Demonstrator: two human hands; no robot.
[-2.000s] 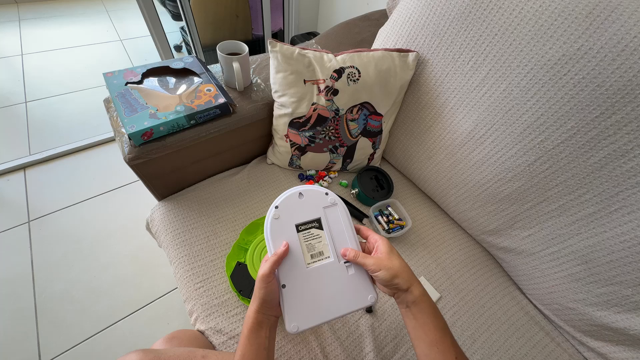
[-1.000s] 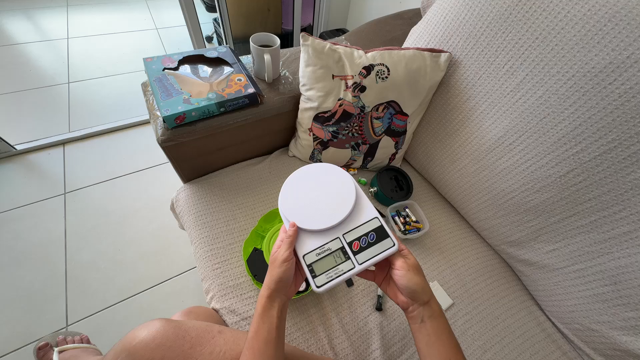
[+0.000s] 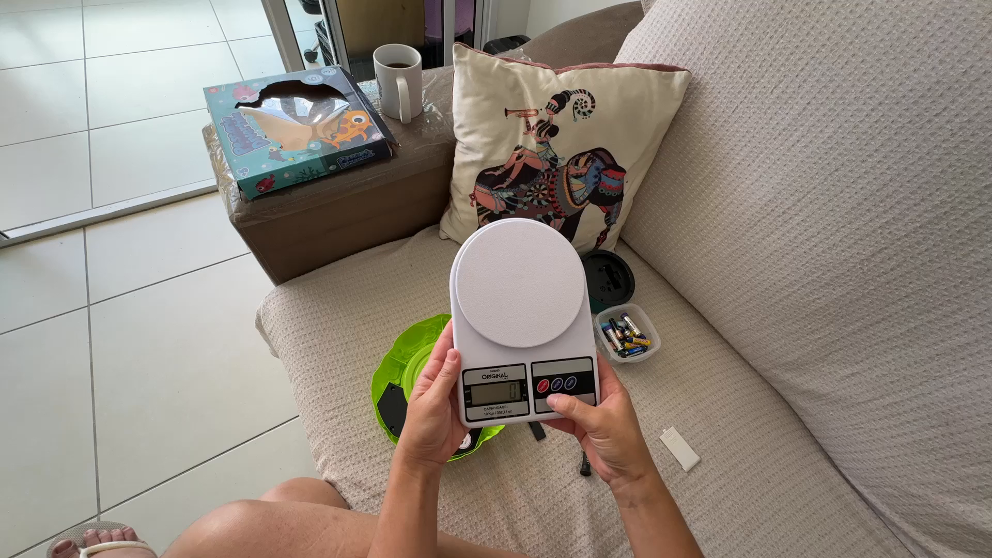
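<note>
Between my two hands is a white digital kitchen scale [image 3: 521, 283], its round platform and lit display facing up. My left hand [image 3: 434, 403] grips its lower left edge. My right hand [image 3: 601, 422] holds the lower right corner, the thumb resting just below the buttons. Beneath and to the left, a green plastic toy [image 3: 387, 364] with black parts is partly hidden by the scale and my left hand. Right of the scale are a clear plastic tub [image 3: 655, 337] of loose batteries and a dark round device [image 3: 612, 279].
A white battery cover [image 3: 680, 449] lies on the covered sofa seat [image 3: 744, 496]. A printed cushion [image 3: 573, 147] leans behind the scale. On the armrest stand an open-windowed cardboard box [image 3: 310, 132] and a white mug [image 3: 398, 85] holding dark liquid.
The scale has been turned over: two seconds ago its labelled underside faced me, now its platform and display do. The display's reading has changed since one second ago.
</note>
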